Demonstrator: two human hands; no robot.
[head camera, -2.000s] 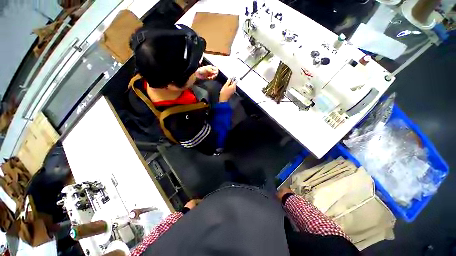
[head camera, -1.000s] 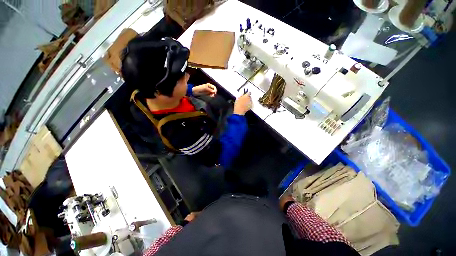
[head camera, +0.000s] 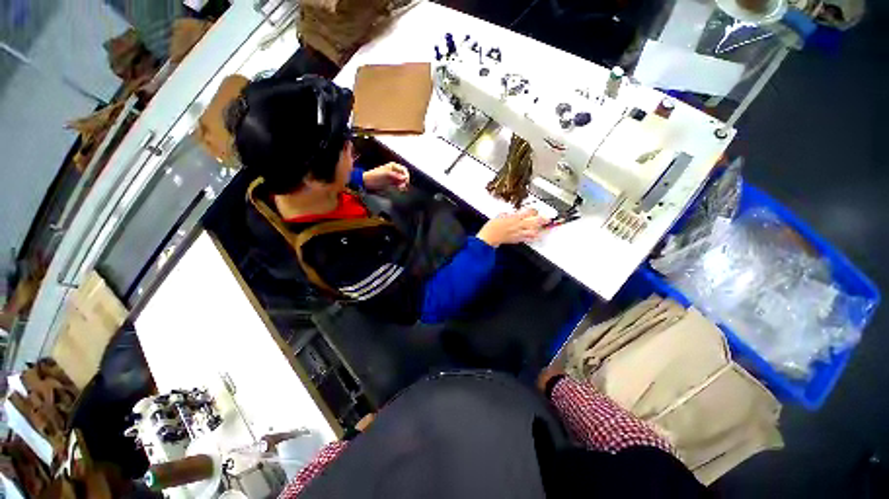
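Note:
My left hand (head camera: 366, 422) shows only as a small bit of skin at the left edge of my dark apron (head camera: 448, 439). My right hand (head camera: 551, 378) is a small dark patch at the apron's right edge, beside a stack of cream bag pieces (head camera: 673, 380). Its fingers are hidden, so I cannot tell whether it touches the stack. My red checked sleeves reach down from both hands.
A seated person (head camera: 361, 234) works at an industrial sewing machine (head camera: 585, 136) with a hanging part bundle (head camera: 513, 171). A brown panel (head camera: 393, 97) lies on that table. A blue crate (head camera: 809, 385) holds clear plastic bags (head camera: 770, 292). Another machine (head camera: 175, 419) stands at lower left.
The seated person's hand has moved right along the table edge and now rests by a small dark tool. The view has shifted slightly. My left hand shows less than before.

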